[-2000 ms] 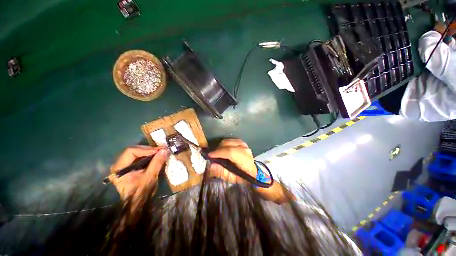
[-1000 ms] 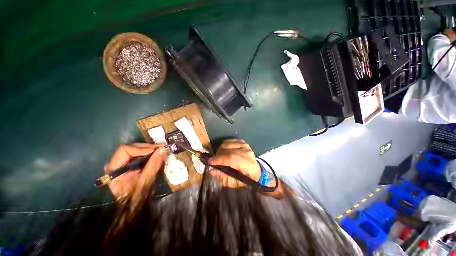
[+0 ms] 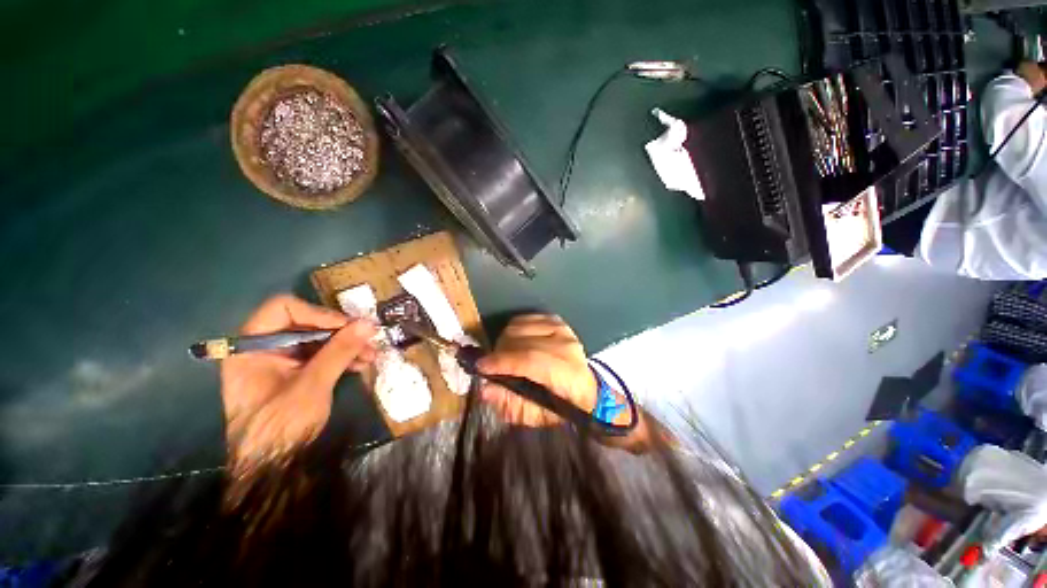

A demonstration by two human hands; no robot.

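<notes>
A small black electronic module point(image 3: 402, 310) with silver details sits on the brown work board point(image 3: 454, 267), between white pads point(image 3: 429, 301). My left hand point(image 3: 287, 373) is closed on a dark pen-like tool point(image 3: 276, 341) with a tan end, its other end at the module's near left edge. My right hand point(image 3: 537, 370) holds the black soldering iron point(image 3: 505, 381), its thin tip at the module's right side. The iron's cable loops over my wrist with the blue strap point(image 3: 609, 402). Dark hair hides the near part of the board and my forearms.
A round bowl point(image 3: 245, 144) of tiny silver parts stands at the back left, beside a large black flanged frame point(image 3: 482, 172). A black soldering station point(image 3: 735, 184), white tissue point(image 3: 674, 155) and black compartment trays point(image 3: 941, 69) are to the right. A person's white sleeve point(image 3: 976, 236) shows far right.
My left hand has turned, so the pen-like tool lies flatter, its tan end raised in the picture. My right hand stays nearly in place. The view has shifted since the earliest frame.
</notes>
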